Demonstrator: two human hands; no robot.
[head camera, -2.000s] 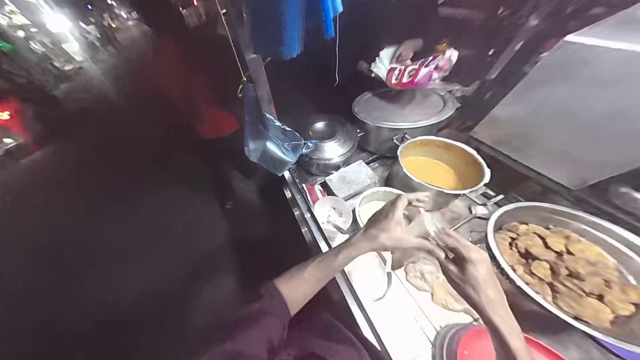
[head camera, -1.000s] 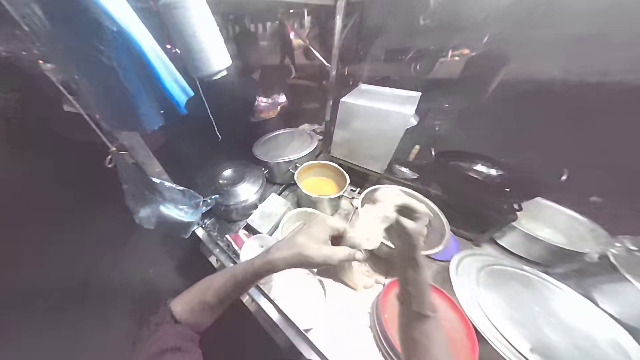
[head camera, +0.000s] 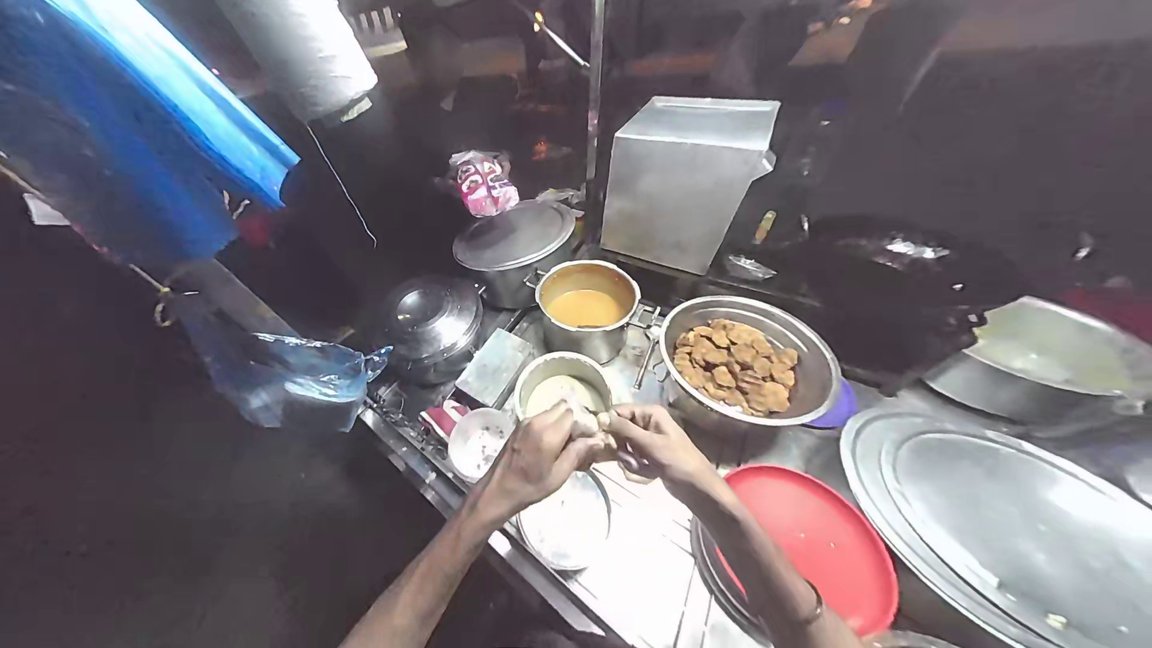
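Note:
My left hand (head camera: 540, 454) and my right hand (head camera: 652, 441) meet just in front of a pot of pale liquid (head camera: 562, 382). Between their fingertips is a small whitish, crumpled thing (head camera: 583, 421), perhaps a thin plastic bag; my left fingers are closed on it and my right fingers pinch its other side. Behind the pale pot stands a metal pot of orange-brown curry (head camera: 589, 306). To the right is a wide metal bowl of browned fried pieces (head camera: 733, 364). A white bowl (head camera: 480, 443) sits left of my left hand, and a round plate (head camera: 567, 522) lies below it.
A red plate (head camera: 814, 549) lies under my right forearm, beside large metal trays (head camera: 999, 504). Lidded pots (head camera: 432, 319) and a metal box (head camera: 688, 180) stand behind. Blue plastic (head camera: 153, 117) and a clear bag (head camera: 306, 387) hang at the left. A dark wok (head camera: 900, 288) is at the right.
The view has swung markedly. My hands, a little apart one second ago, are now together at the fingertips, and the bowl of fried pieces they partly covered shows fully.

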